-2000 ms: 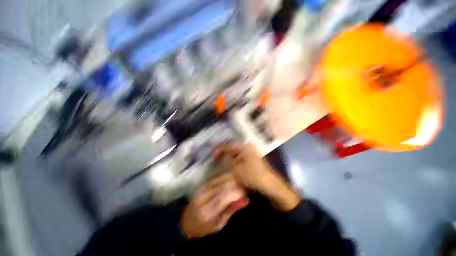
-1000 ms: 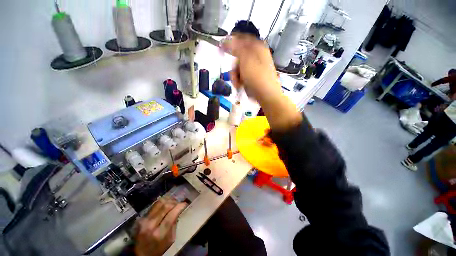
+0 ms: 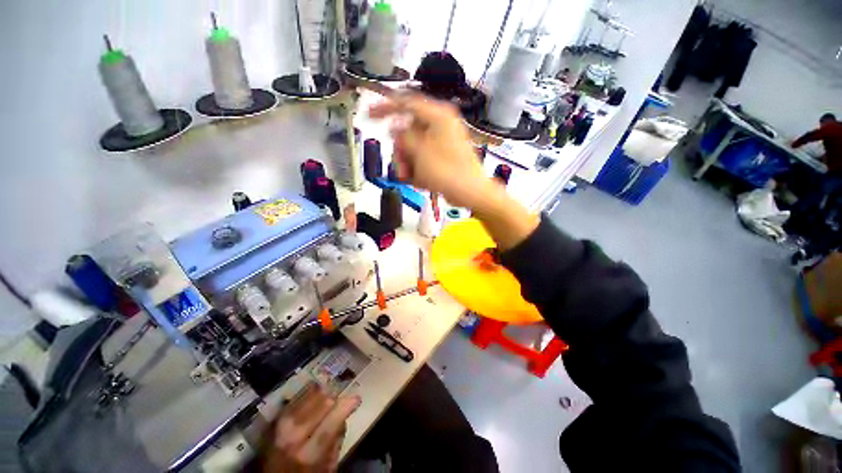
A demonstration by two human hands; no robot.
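Note:
The blue-and-white overlock machine (image 3: 249,249) stands on the table at the left, its looper cover (image 3: 334,369) open at the front. My left hand (image 3: 309,427) lies at the table edge beside the cover, fingers spread, with nothing seen in it. My right hand (image 3: 429,143) is raised in front of the thread stand, near a grey cone (image 3: 379,42) with a green tip. Its fingers are bent; whether it pinches a thread cannot be told. Black thread snips (image 3: 390,341) lie on the table right of the machine.
More grey cones (image 3: 228,69) stand on the stand above. A large orange disc (image 3: 462,268) is at the table's right end, over a red stool (image 3: 519,344). Black spools (image 3: 391,208) stand behind the machine. Grey fabric (image 3: 78,360) lies left. A person (image 3: 820,146) is at the far right.
My right hand has moved left and slightly down, towards the grey cones. My left hand has shifted a little down and right, showing more of the open cover. The blurred view has become clearer.

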